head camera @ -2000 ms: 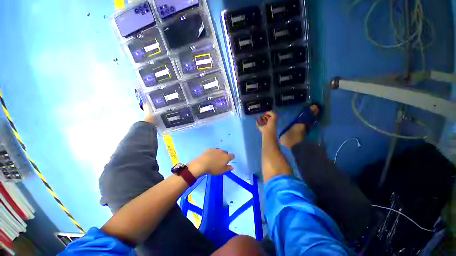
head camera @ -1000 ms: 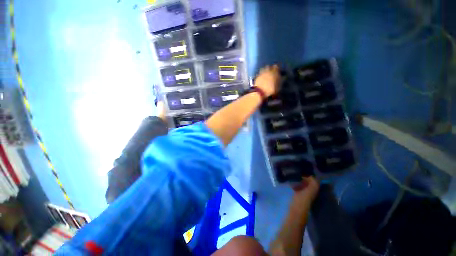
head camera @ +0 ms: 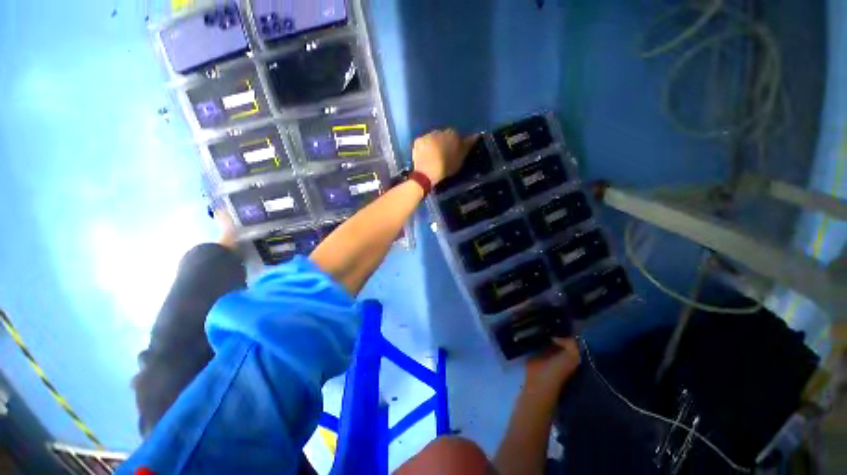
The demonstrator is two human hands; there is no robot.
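A clear blister tray [head camera: 455, 236] with two rows of black phone housings is held tilted between my hands. My left hand [head camera: 439, 156] grips its far left corner, with a dark red band at the wrist. My right hand [head camera: 552, 364] grips its near edge; the fingertips are partly hidden under the tray. The black housings [head camera: 495, 245] have small pale strips in the middle. A second clear tray [head camera: 292, 176] lies on the floor to the left, holding purplish and black phone parts, some with yellow outlines; my left forearm covers its near end.
A bright blue stool [head camera: 360, 399] stands below my left arm. A pale metal bar [head camera: 687, 221] crosses at the right, with looped cables [head camera: 671, 295] around it. A dark bundle [head camera: 743, 353] lies lower right. Yellow-black tape [head camera: 45, 376] marks the floor at left.
Since two seconds ago, both my hands took hold of the right-hand tray, which moved nearer and turned. My left arm now reaches across the left tray. Over the last second the view shifted.
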